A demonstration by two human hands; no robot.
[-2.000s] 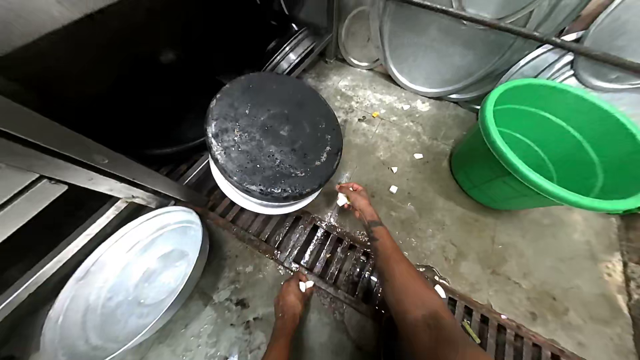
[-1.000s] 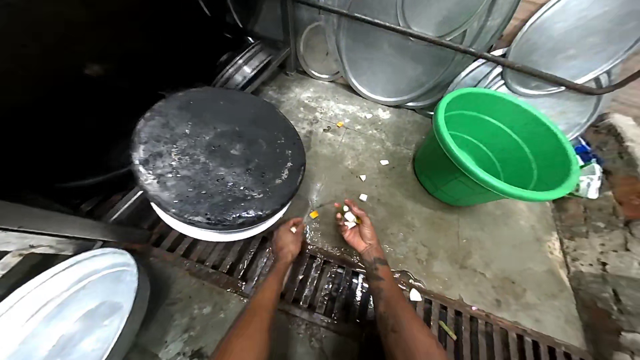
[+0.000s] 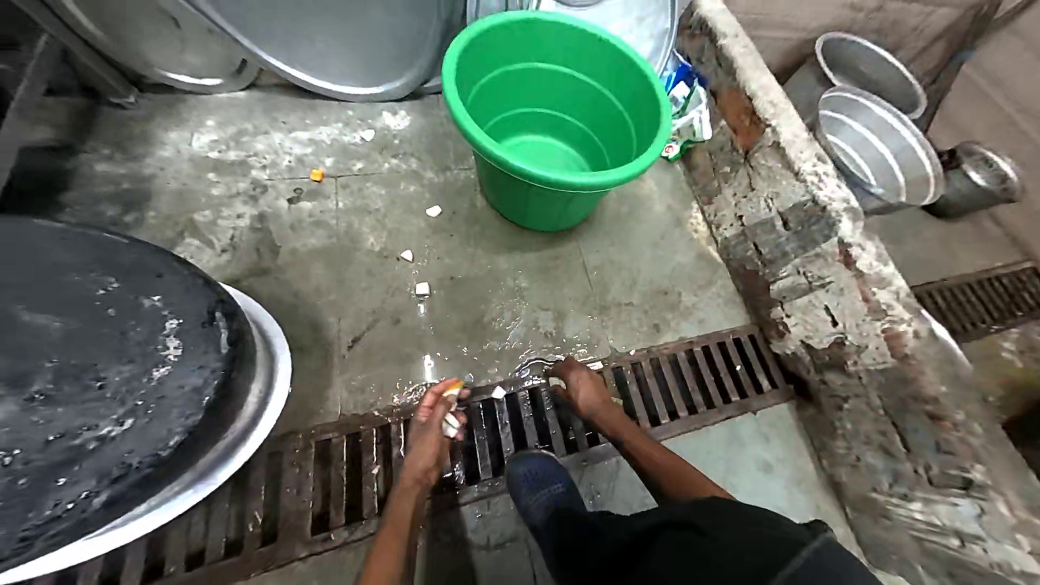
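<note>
My left hand (image 3: 431,431) is closed around several small white pieces and a yellow-orange one, above the metal drain grate (image 3: 333,479). To its right, my right hand (image 3: 578,388) reaches down at the back edge of the grate, with a whitish piece at its fingertips. Between the hands a white piece (image 3: 498,392) lies on the grate. Farther back on the wet stone floor are a white cube (image 3: 422,289), other white bits (image 3: 407,255) and an orange piece (image 3: 317,175).
A green plastic tub (image 3: 561,183) stands behind the hands. At left is a large black-topped round vessel (image 3: 106,390) with a pale rim. Large metal lids (image 3: 325,41) lean at the back. A crumbling low wall (image 3: 812,268) runs along the right; my shoe (image 3: 543,487) is by the grate.
The view has swung right. My hands, close together a second ago, are now farther apart, the right one down at the grate. The yellow-orange piece is now in my left hand.
</note>
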